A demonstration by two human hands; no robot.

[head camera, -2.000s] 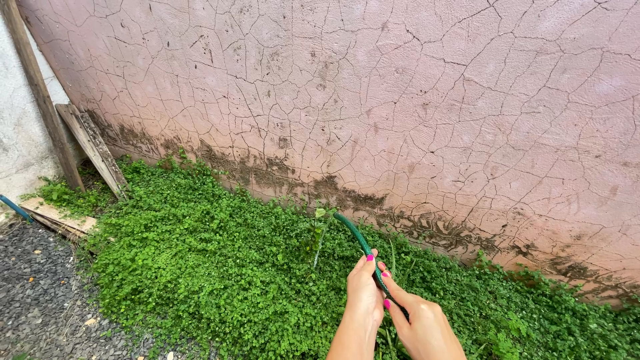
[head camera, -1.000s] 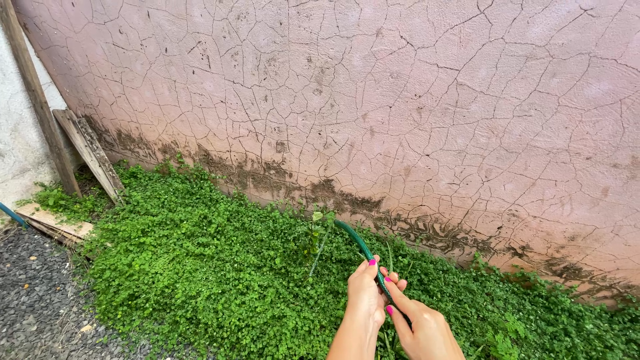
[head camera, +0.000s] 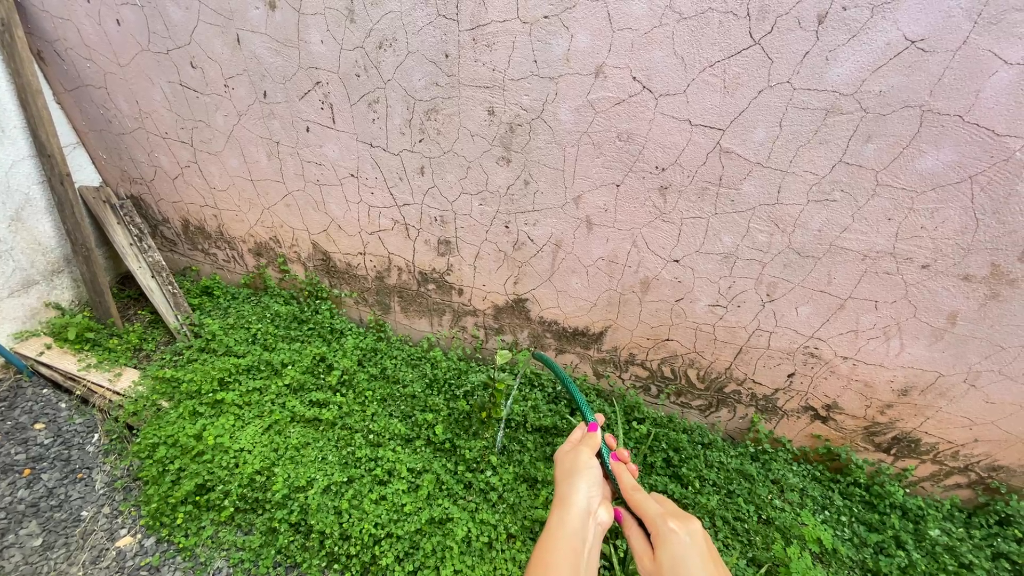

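A green garden hose (head camera: 570, 388) curves up and leftward out of both hands. My left hand (head camera: 580, 480) is closed around it, thumb on top. Just behind and to the right, my right hand (head camera: 660, 524) grips the same hose between thumb and fingers. From the hose's open end a thin stream of water (head camera: 507, 412) falls onto the low green ground cover (head camera: 344, 432). A small upright leafy plant (head camera: 500, 380) stands beside the stream. The rest of the hose is hidden below the hands.
A cracked pink wall (head camera: 560, 160) with dirt stains runs behind the plants. Wooden boards (head camera: 136, 256) and a long wooden post (head camera: 60, 176) lean at the left corner. A flat board (head camera: 72, 364) lies by the grey gravel (head camera: 48, 480), near a blue-green hose section (head camera: 14, 362).
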